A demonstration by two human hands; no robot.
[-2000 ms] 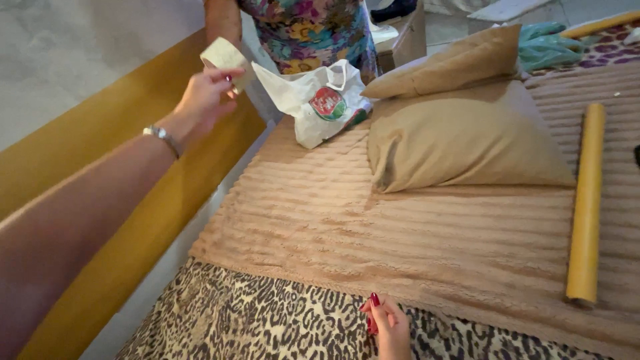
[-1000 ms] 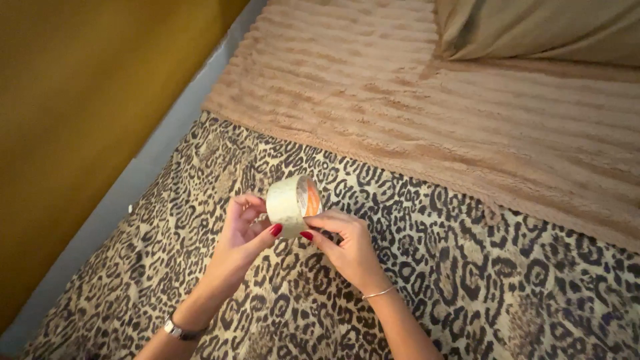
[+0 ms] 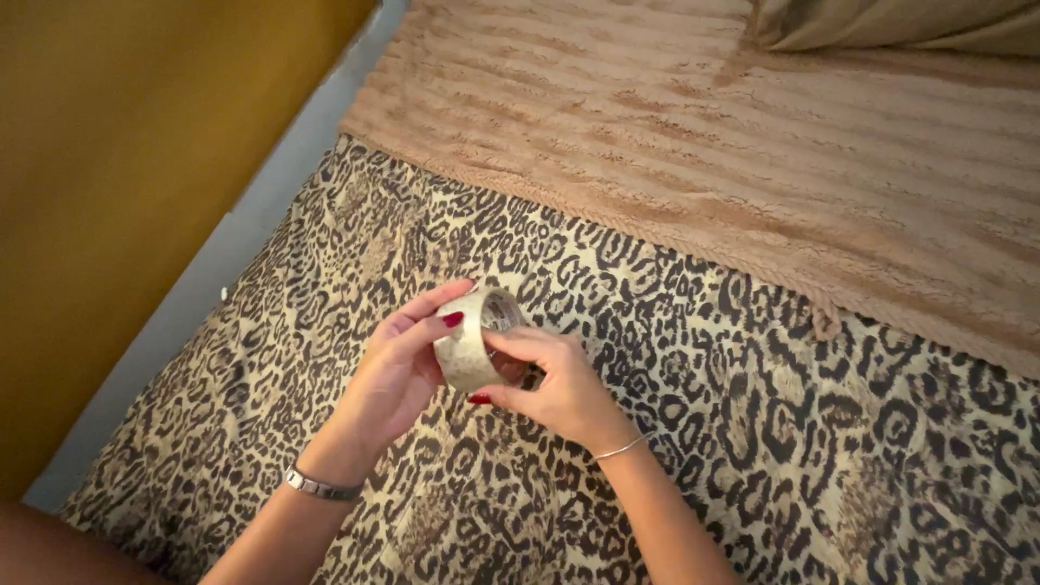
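Observation:
A roll of clear packing tape (image 3: 465,351) is held between my two hands above a leopard-print bed sheet (image 3: 715,455). My left hand (image 3: 398,370) grips its outer face from the left, thumb on the tape surface. From the right, my right hand (image 3: 561,378) has fingers inside the cardboard core and the thumb at the lower rim. The roll stands tilted, its open core facing right. Whether a tape end is lifted cannot be seen. A metal-banded bracelet or watch is on my left wrist, a thin bracelet on my right.
A ribbed tan plush blanket (image 3: 650,122) covers the far part of the bed, its braided edge crossing the sheet. A beige pillow (image 3: 902,24) lies at the top right. Along the left runs a yellow and grey wall (image 3: 162,162).
Two seconds ago the roll was up at the left, near another person, with only my left hand on it. Now both hands hold it over the sheet. The view has swung down.

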